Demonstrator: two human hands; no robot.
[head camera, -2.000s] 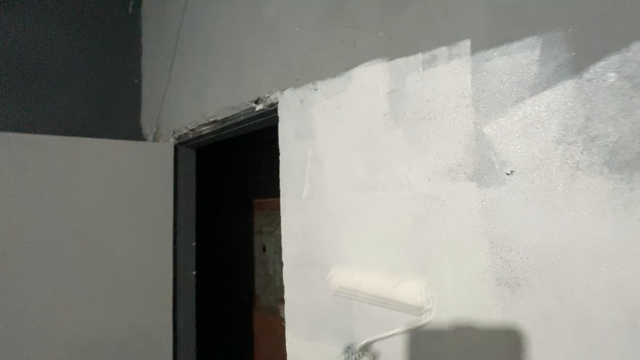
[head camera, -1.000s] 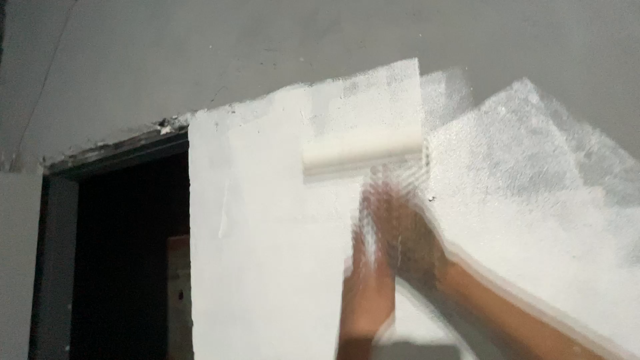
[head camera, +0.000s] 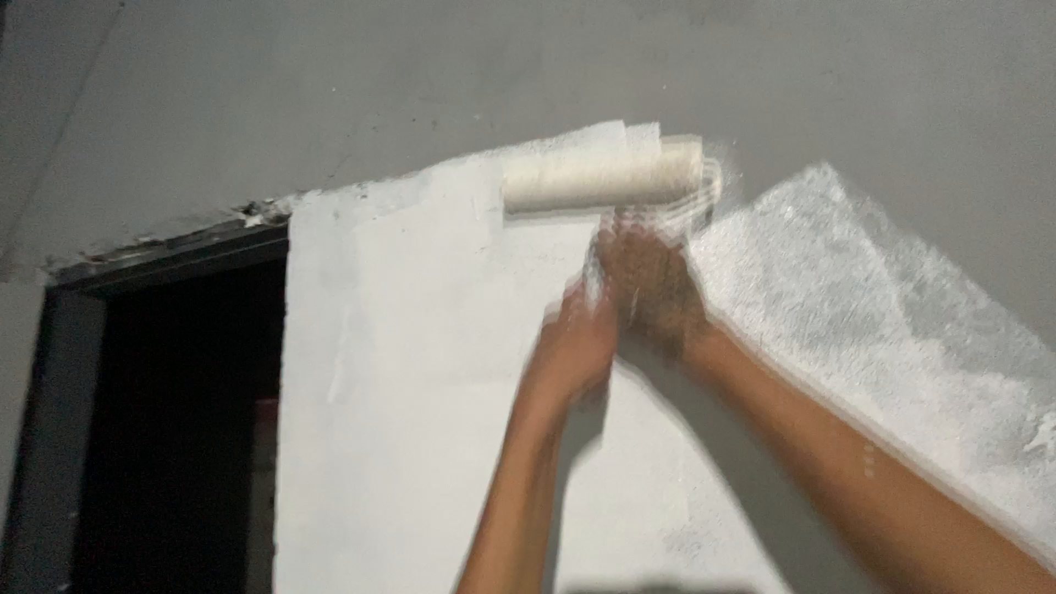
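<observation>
A paint roller (head camera: 602, 180) with a pale, paint-loaded sleeve lies against the wall at the top edge of the white paint (head camera: 429, 305). Its wire frame bends round the right end and runs down to my hands. My right hand (head camera: 656, 285) is closed around the handle just below the sleeve. Lower and to the left, my left hand (head camera: 582, 334) grips the same handle. Both hands are blurred, and the handle is mostly hidden by the fingers.
Grey wall (head camera: 495, 58) stretches above the painted area. At the left is a dark doorway (head camera: 181, 396) with a dark frame (head camera: 70, 429) and rough, chipped plaster (head camera: 256, 213) along its top. Thinner, patchy white paint (head camera: 833, 272) covers the wall at right.
Both hands, out of view two seconds ago, have come into view on the roller's handle. The roller has moved up the wall to the paint's upper edge. The view has shifted.
</observation>
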